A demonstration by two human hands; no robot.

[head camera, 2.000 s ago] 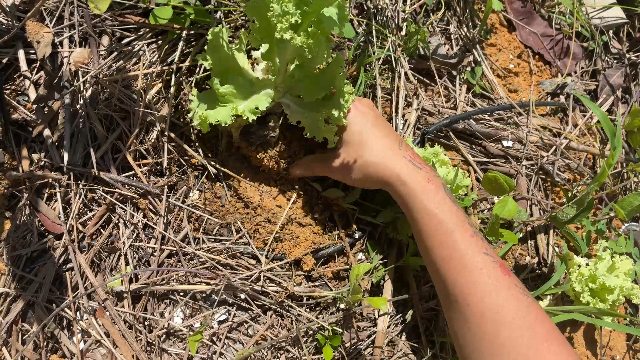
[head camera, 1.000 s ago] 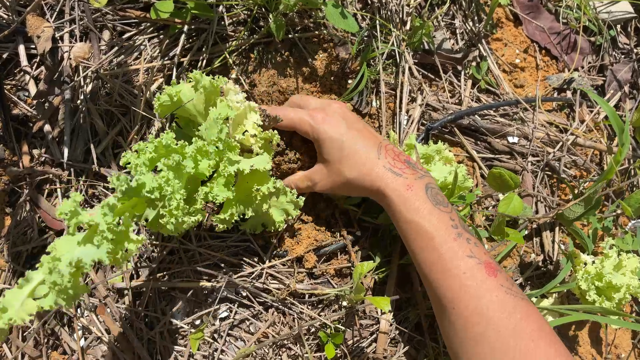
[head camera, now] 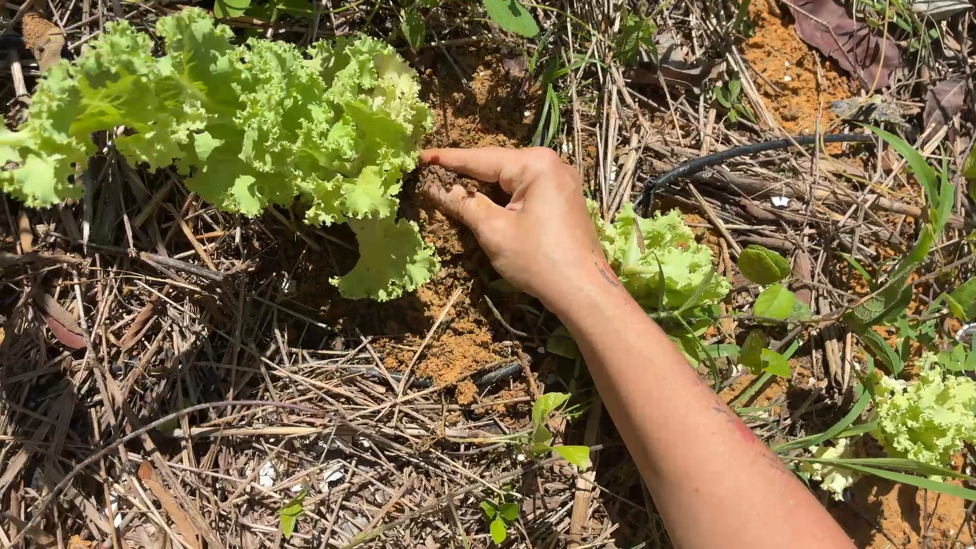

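Observation:
A tall, curly light-green lettuce plant (head camera: 305,122) leans over to the left, its leaves spread across the upper left of the head view. My right hand (head camera: 526,213) comes in from the lower right, with index finger and thumb around the soil-covered base of the plant. Dark, moist soil shows between these fingers; the other fingers are curled and mostly hidden. Loose orange-brown soil (head camera: 461,343) lies just below the hand. My left hand is out of view.
Dry straw mulch (head camera: 229,442) covers much of the ground. A black hose (head camera: 732,156) runs at the upper right. Another lettuce (head camera: 663,259) grows beside my wrist, and a further one (head camera: 926,412) stands at the right edge. Small green weeds (head camera: 553,431) grow below the hand.
The lettuce, fairly upright two seconds ago, tipped to the left; its top has since swung from lower left to upper left. My right hand stays around its base, slightly shifted.

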